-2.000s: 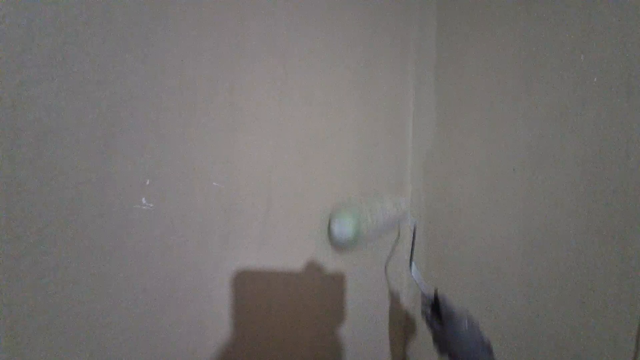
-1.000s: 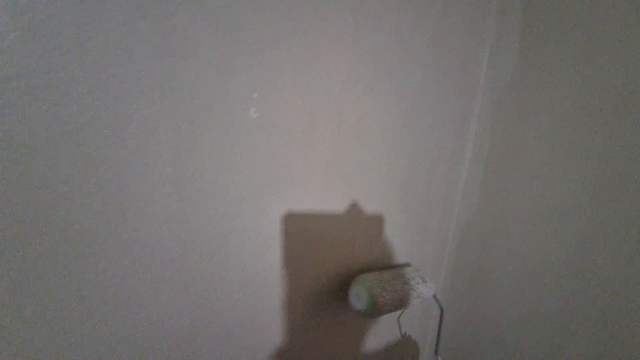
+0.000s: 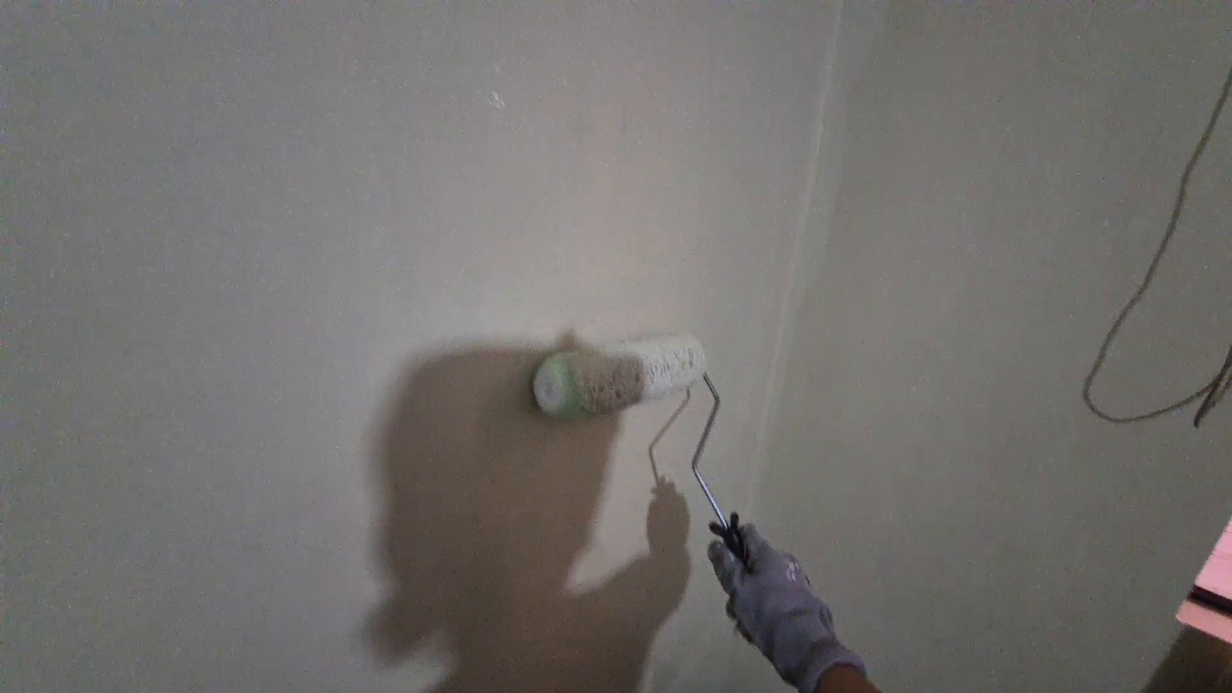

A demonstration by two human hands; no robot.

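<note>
My right hand [image 3: 780, 611], in a grey work glove, grips the dark handle of a paint roller [image 3: 621, 373] at the lower right of centre. The roller's bent metal frame rises from the handle to the right end of the cover. Its cover lies nearly level against the pale wall [image 3: 289, 241], with a green band at its left end and white nap at its right. A shadow falls across the cover's left part and the wall below it. My left hand is not in view.
A vertical inside corner [image 3: 794, 260] joins a second wall [image 3: 943, 289] on the right. A loop of cable [image 3: 1145, 289] hangs in front of that wall. Pink boards or panels [image 3: 1218, 577] stick in at the lower right edge.
The view has shifted, bringing the cable and pink pieces into sight. My gloved right hand, outside the frame one second ago, is visible again, still with the roller at the left wall.
</note>
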